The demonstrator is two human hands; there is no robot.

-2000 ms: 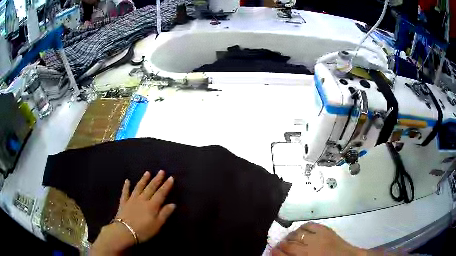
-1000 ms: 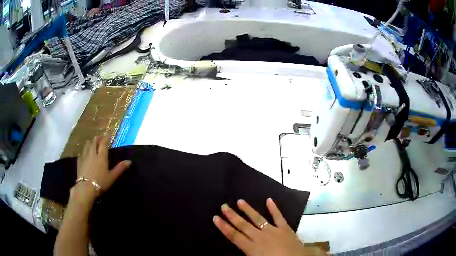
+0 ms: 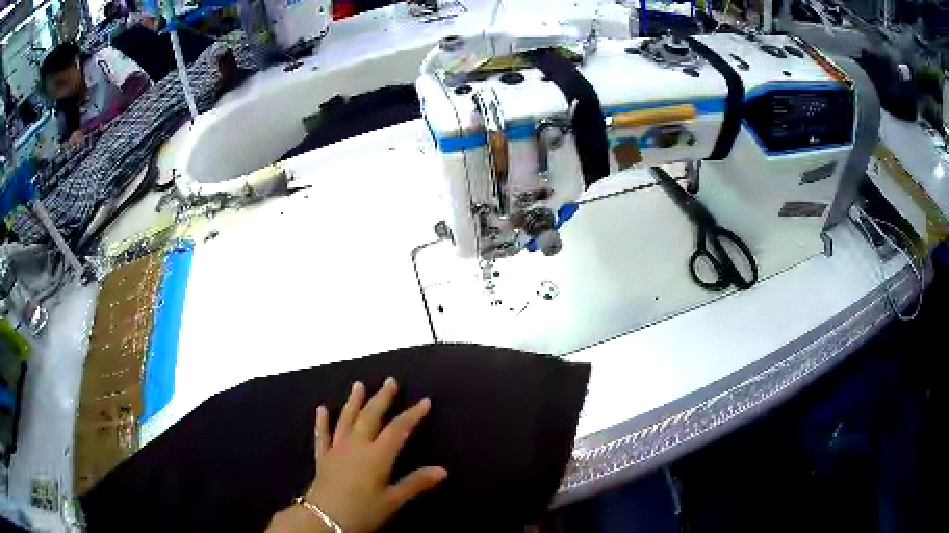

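A dark fabric piece (image 3: 489, 416) lies flat on the white machine table at the bottom of the view. Its right edge is near the table's front edge. My left hand (image 3: 364, 458) rests palm down on it, fingers spread, with a bracelet at the wrist. My right hand is out of the picture. The white sewing machine head (image 3: 489, 156) stands behind the fabric. The needle area (image 3: 489, 276) is above the fabric's upper edge in the view, apart from it.
Black scissors (image 3: 723, 258) lie on the bed under the machine arm. A measuring tape (image 3: 718, 401) runs along the front edge. Brown tape (image 3: 114, 364) and a blue strip (image 3: 167, 333) are at left. Dark cloth (image 3: 359, 120) lies in the trough. A person (image 3: 99, 89) is at far left.
The view has swung right, showing more of the machine and a person at left. My left hand has moved from the fabric's left part towards its middle. My right hand has left the picture.
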